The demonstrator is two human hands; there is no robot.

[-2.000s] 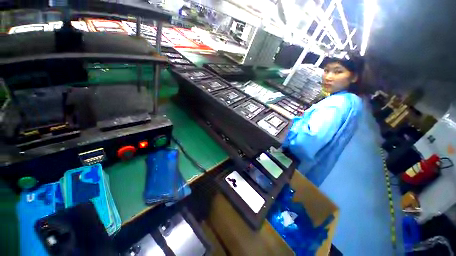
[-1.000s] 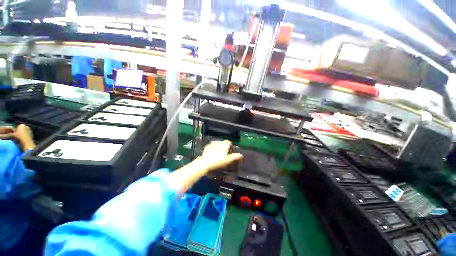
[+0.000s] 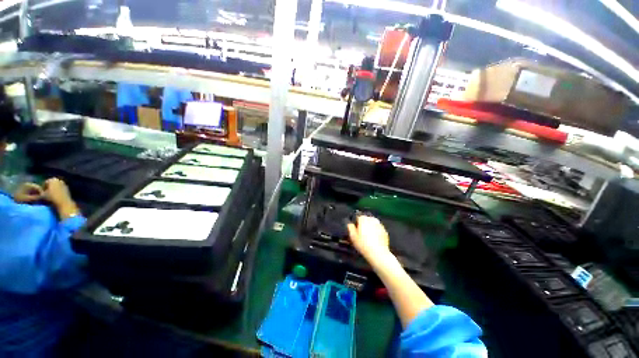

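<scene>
The press (image 3: 399, 164) stands in the middle, its upper plates raised above the base. My right hand (image 3: 368, 234) reaches in between plate and base, fingertips at the dark press nest (image 3: 329, 220). Dark parts lie under the fingertips; whether the fingers grip one cannot be told. My left hand is not in view. Light-blue film sheets (image 3: 287, 314) lie in front of the press, with more blue film sheets (image 3: 335, 318) beside them. A green start button (image 3: 299, 270) shows at the press's left front; my forearm covers part of the right front.
Stacked black foam trays (image 3: 161, 245) with white back covers stand left of the press. More black trays (image 3: 539, 280) with dark phone bodies line the right. Another person's hands and blue sleeve (image 3: 35, 238) are at far left. A metal post (image 3: 280, 105) rises behind the trays.
The view has turned from the walkway to the press. My left hand, over the press base a second ago, is out of view; my right hand has come in from the lower right.
</scene>
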